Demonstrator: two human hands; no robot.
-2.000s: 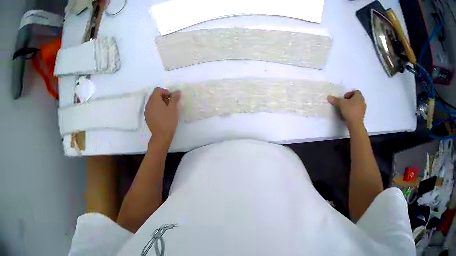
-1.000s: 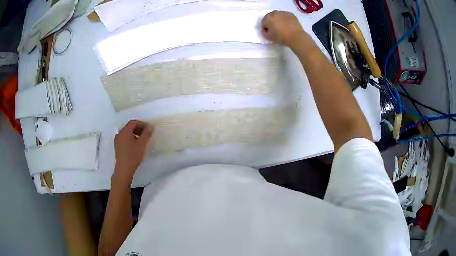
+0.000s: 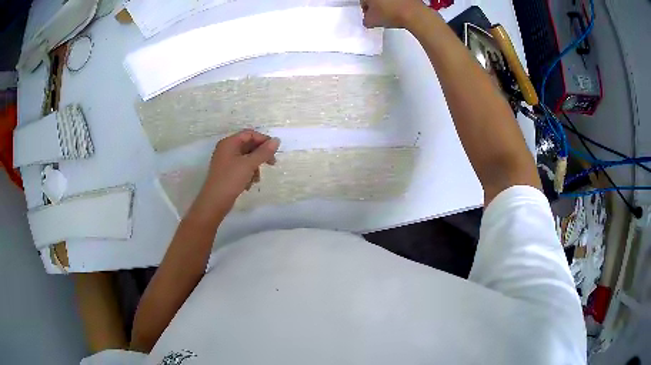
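Observation:
A beige fabric band piece (image 3: 342,173) lies flat nearest me, with a thin white edge at its left end. My left hand (image 3: 246,160) is over its left part, fingers curled; I cannot tell if it holds anything. Another beige band (image 3: 264,107) lies beyond it. Farther off is the bright white curved interlining (image 3: 250,46). My right hand (image 3: 389,12), cut by the top edge, is at the interlining's right end; its fingertips are partly hidden, so a grip cannot be told.
The steam iron (image 3: 485,53) rests at the right, partly behind my right forearm, with blue hoses. A red-black box (image 3: 578,100) is beyond. Fused bands (image 3: 82,217) and a folded band stack (image 3: 71,135) lie left. More white pieces (image 3: 160,14) are at the far left.
My right hand has left the near band's right end and reached to the white interlining. My left hand has moved from the near band's left end inward over it. The view has shifted.

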